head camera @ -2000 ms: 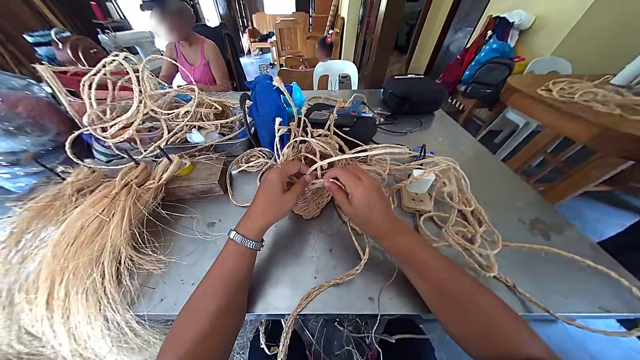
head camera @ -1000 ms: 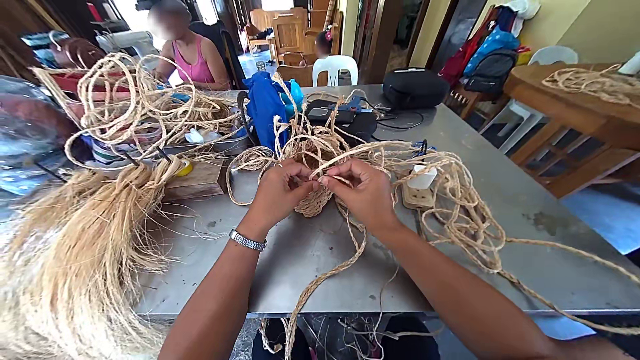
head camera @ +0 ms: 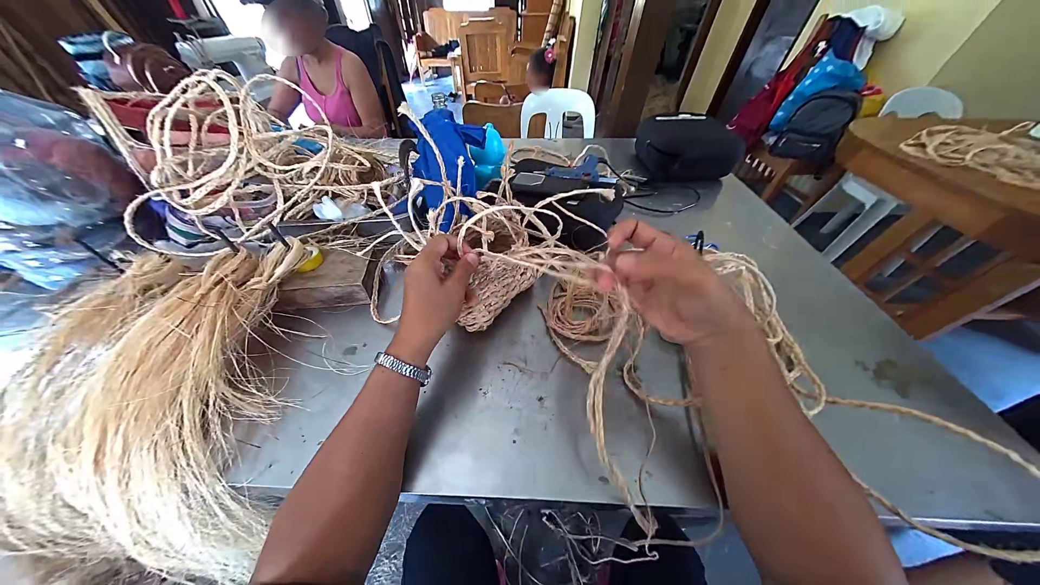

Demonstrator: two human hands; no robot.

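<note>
A woven piece of natural-fibre cord (head camera: 497, 288) rests near the middle of the metal table, with many loose cord ends sticking up from it. My left hand (head camera: 439, 284) pinches the piece at its upper left edge between thumb and fingers. To the right, my right hand (head camera: 662, 280) holds cord strands (head camera: 544, 262) drawn out sideways from the piece, and their tails hang down over the table's front edge. A small coil of cord (head camera: 581, 313) lies between the hands, behind the strands. More braided rope (head camera: 760, 305) is heaped beyond my right hand.
Bundles of raw fibre (head camera: 171, 366) hang at the left beside a wooden block (head camera: 329, 280). Looped rope (head camera: 236, 154) fills a tray behind them. A blue bag (head camera: 445, 162), a glue gun (head camera: 581, 171) and a black case (head camera: 689, 146) stand at the back. A person sits beyond the table.
My right hand has moved right, away from my left hand, drawing strands out between them. Before, both hands were close together over the woven piece. The small coil now shows.
</note>
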